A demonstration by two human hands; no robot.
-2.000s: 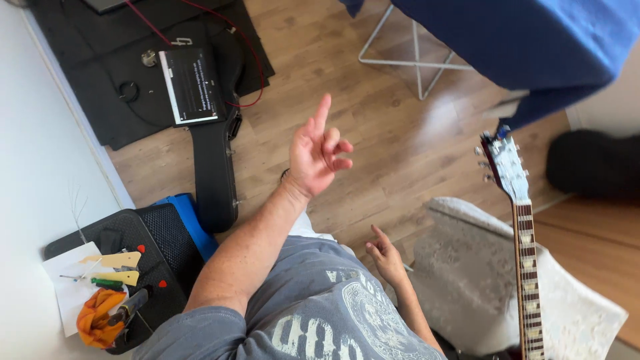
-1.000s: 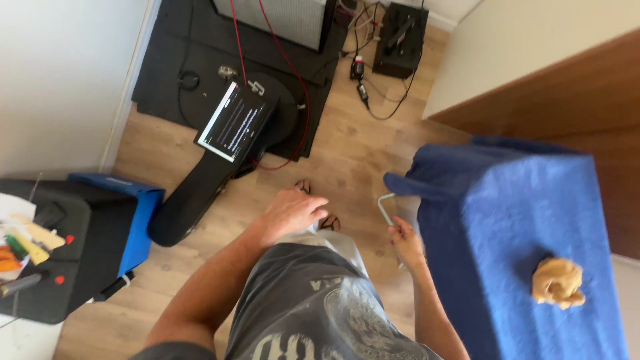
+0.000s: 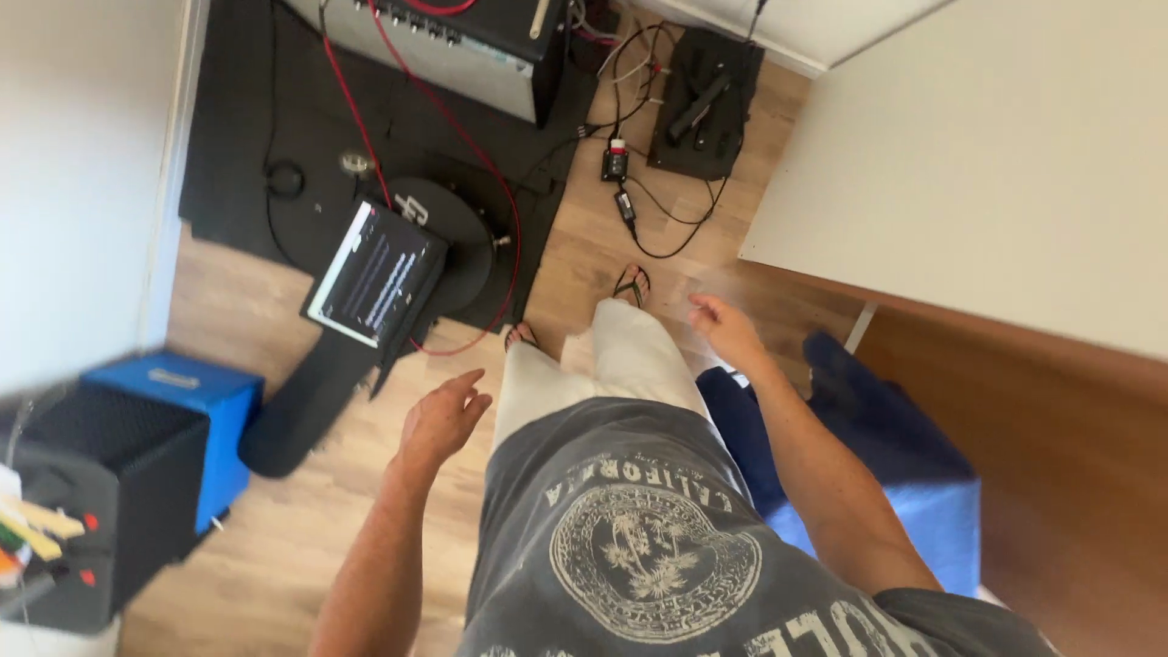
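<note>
My left hand (image 3: 444, 417) hangs over the wood floor at the left of my body, fingers apart, holding nothing. It is nearest to a black guitar case (image 3: 306, 401) with an open laptop (image 3: 374, 274) on it, whose screen bears writing. On the other side, my right hand (image 3: 724, 330) is empty with its fingers loosely spread. Below it, dark blue cloth (image 3: 899, 429) drapes over a surface beside my right forearm.
A guitar amplifier (image 3: 456, 55) stands on a black mat (image 3: 310, 137) with red cables. A black pedalboard (image 3: 707, 105) and wires lie farther right. At left are a blue box (image 3: 219, 438) and a black speaker cabinet (image 3: 155, 484) with tools on top. Sandalled feet stand mid-floor.
The view has swung strongly; the guitar neck seen two seconds ago is out of view. My right hand, near a pale rod one second ago, is now apart from it.
</note>
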